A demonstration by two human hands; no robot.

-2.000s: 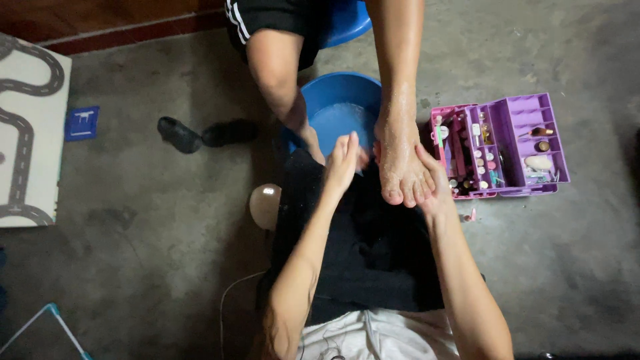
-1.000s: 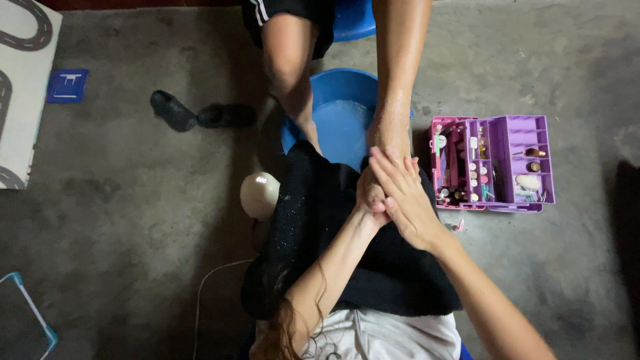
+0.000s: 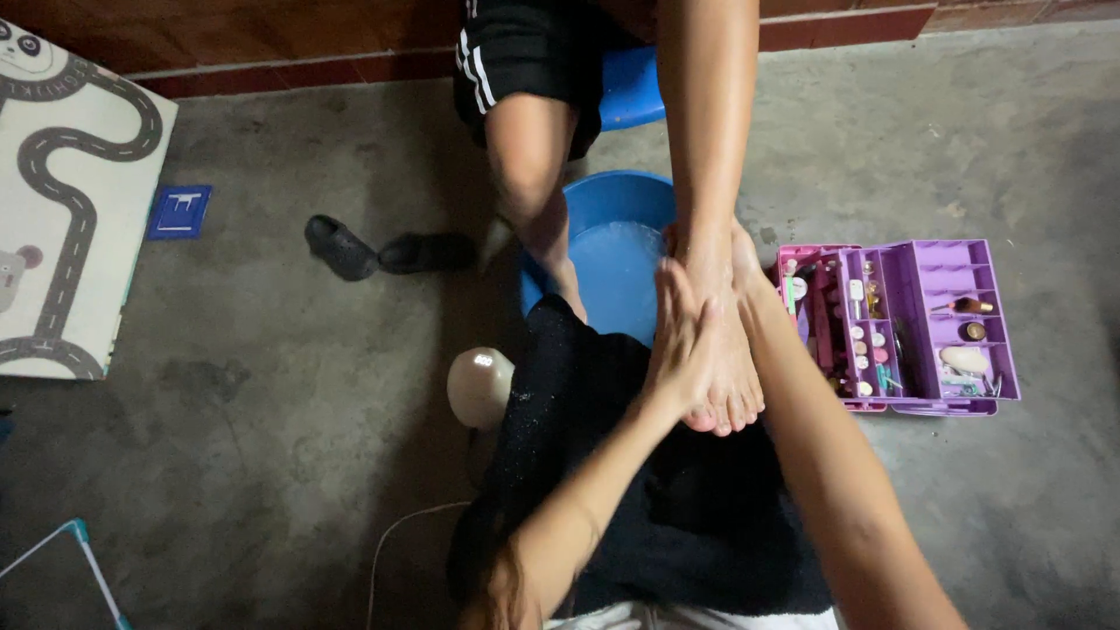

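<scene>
Another person's wet bare foot (image 3: 724, 367) rests toes toward me above the black towel (image 3: 630, 507) over my lap. My left hand (image 3: 681, 350) lies along the inner side of the foot, its thumb and fingers against the skin. On the opposite side, my right hand (image 3: 744, 258) cups the foot near the ankle, its fingers partly hidden behind the leg. A blue plastic basin (image 3: 617, 188) with cloudy water stands beyond the towel, and the person's other foot (image 3: 569, 289) is at its left edge, partly hidden.
To the right stands a purple and pink organizer case (image 3: 949, 262) with bottles. A white rounded device (image 3: 479, 388) and its cord sit left of the towel. Farther left are black clogs (image 3: 339, 248), a blue mat piece (image 3: 179, 213) and a road-print play mat (image 3: 79, 227). A blue stool (image 3: 632, 87) is behind.
My hands have parted from around the toes, where they were together a second ago. They have moved up to the two sides of the foot, toward the ankle. The foot's toes now show.
</scene>
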